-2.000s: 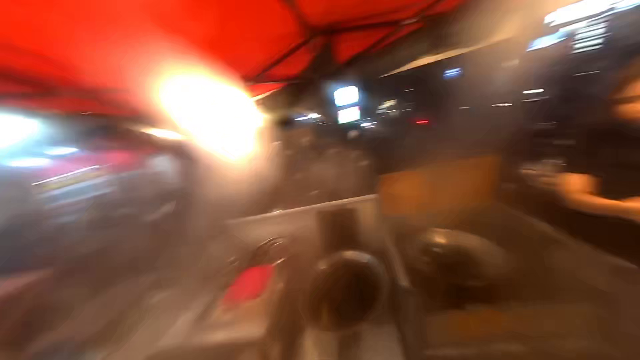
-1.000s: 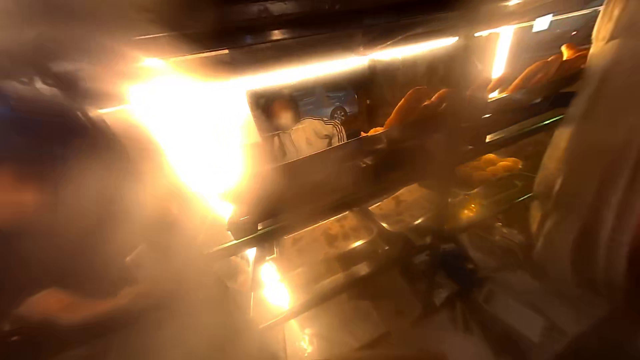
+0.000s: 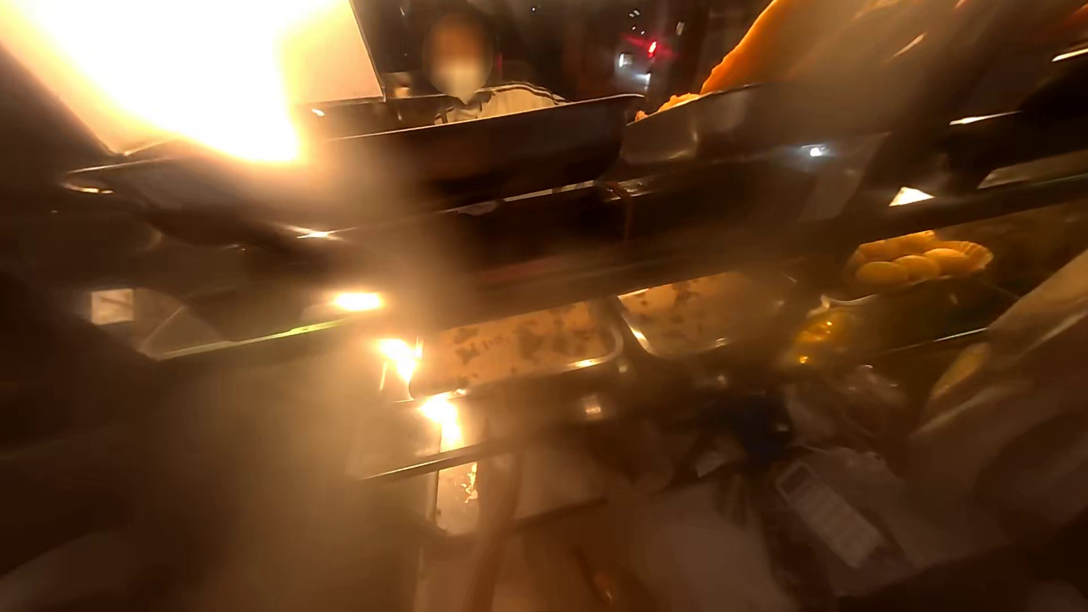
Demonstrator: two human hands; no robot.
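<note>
Neither my left hand nor my right hand can be made out in the blurred, hazy head view. Across the upper middle runs a dark metal tray [image 3: 493, 157] on a raised shelf. Fried food [image 3: 748, 51], orange-brown, lies behind a second metal tray [image 3: 671, 136] at the upper right. Lower down, two shallow metal trays hold a pale, speckled food, one at the middle [image 3: 527, 344] and one to its right [image 3: 697, 319]. Rounded yellow pieces of food [image 3: 918, 259] sit in a pile at the right.
A glaring light [image 3: 187, 68] fills the upper left. Beyond the shelf is a person [image 3: 501, 100] in a pale top. A glass shelf edge [image 3: 263, 338] crosses the left side. Plastic bags [image 3: 884, 476] and a white, box-like thing [image 3: 829, 514] lie at the lower right.
The view has swung strongly from a red canopy to the food shelves, then moved closer to them. A person's forearm at the lower left one second ago is no longer plain.
</note>
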